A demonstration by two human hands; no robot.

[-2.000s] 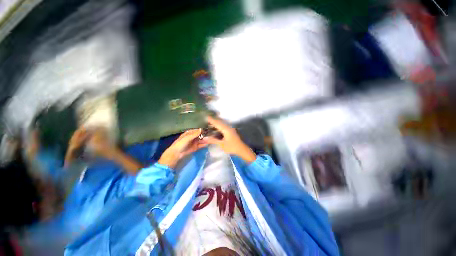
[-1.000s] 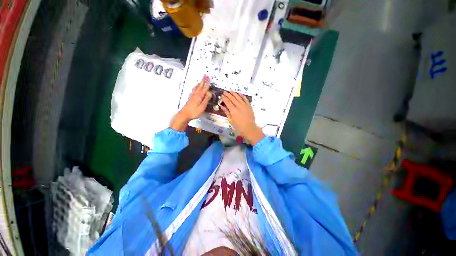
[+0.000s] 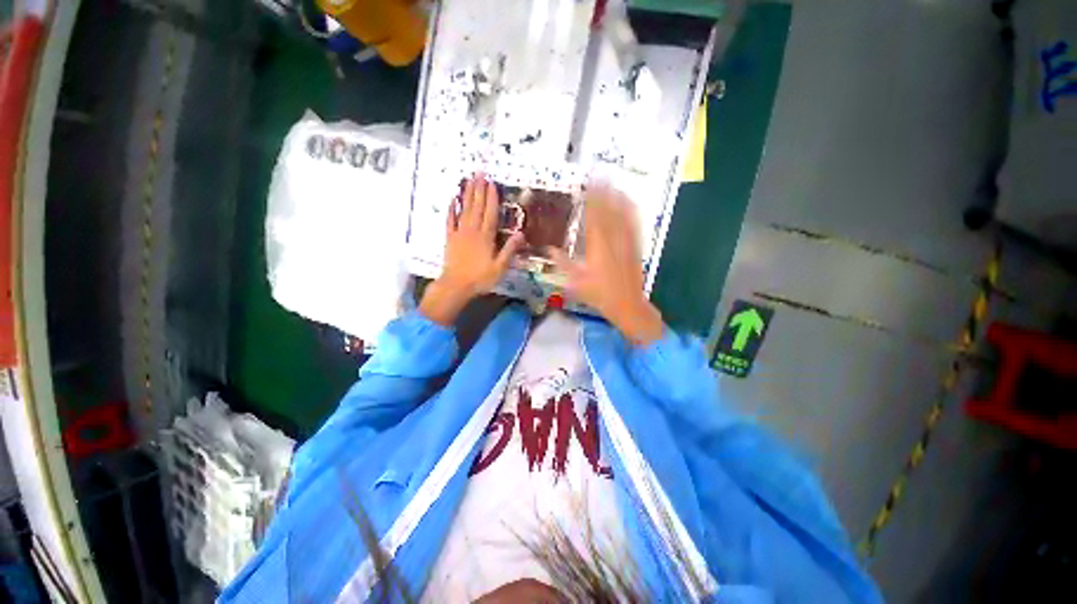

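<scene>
The dark brown-red fixture [image 3: 548, 220] lies on the front part of the white machine bed [image 3: 516, 71]. A small ring-shaped frame [image 3: 513, 217] shows at its left part, beside my left fingers. My left hand [image 3: 474, 244] rests over the fixture's left end, fingers pointing forward; whether it grips anything is hidden. My right hand [image 3: 607, 254] is blurred, at the fixture's right edge, fingers apart, with nothing visible in it. A red button [image 3: 555, 302] shows on the bed's front edge between my wrists.
A white tray [image 3: 334, 231] with several rings in its top row lies left of the machine. An orange-yellow cylinder [image 3: 384, 26] is at the upper left. Crumpled clear trays [image 3: 227, 481] are at the lower left. A red-orange frame [image 3: 1030, 385] stands on the floor at right.
My right hand has moved right, off the fixture's middle, uncovering its brown-red surface. My left hand stays at the left end. The view has shifted slightly. Two seconds ago both hands were together away from the machine.
</scene>
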